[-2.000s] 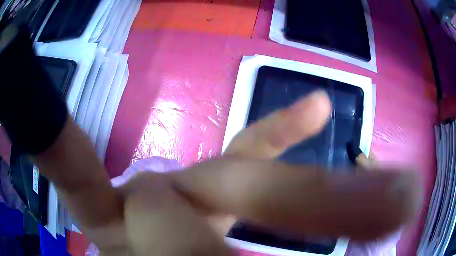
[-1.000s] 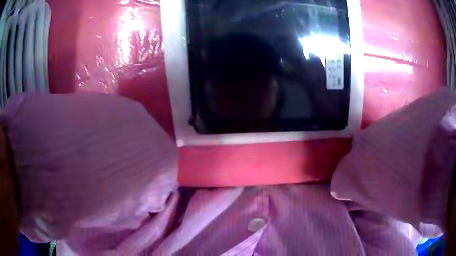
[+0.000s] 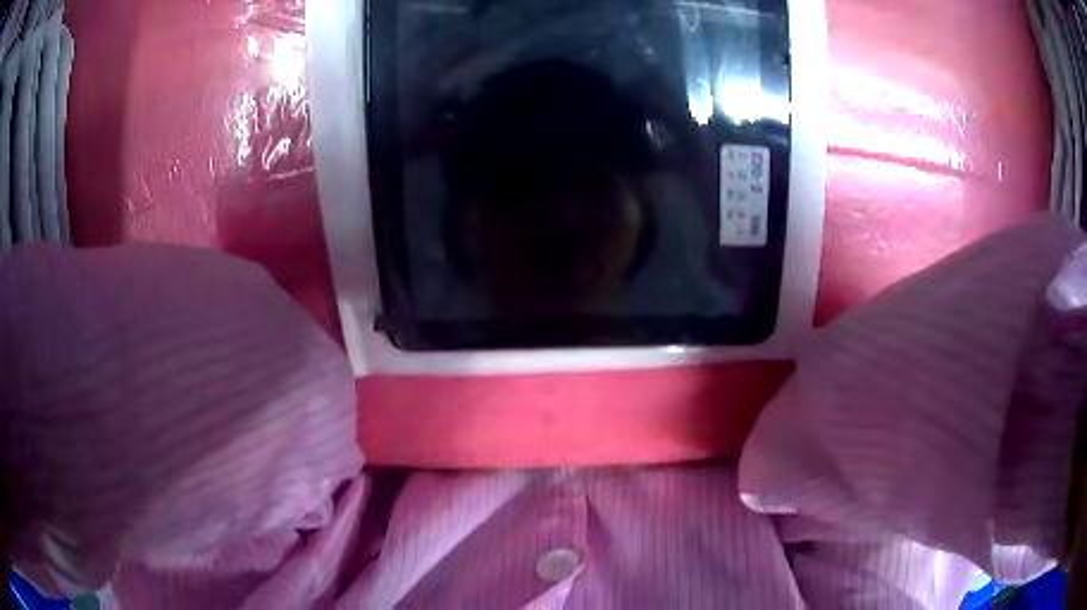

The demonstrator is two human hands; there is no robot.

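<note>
A glossy black tablet panel (image 3: 560, 274) lies flat in front of me on a white interleaf sheet (image 3: 572, 360), which shows as a border along its sides and near edge. The panel's far end is cut off by the top of the picture. A small white printed label (image 3: 744, 195) sits on its right part. The panel reflects lamps and a dark head shape. Neither of my hands is in the picture. Only my pink striped sleeves show, one at each side.
The bench is covered in shiny pink-red film (image 3: 560, 417). White layered stacks stand at the far left edge (image 3: 38, 143) and the far right edge (image 3: 1064, 131). My pink striped smock (image 3: 477, 536) is at the bench's near edge. Bits of blue show in the bottom corners.
Two seconds ago a blurred hand was close to the camera over the panels; it is gone now. Since one second ago the panel appears slightly lower and further left in view.
</note>
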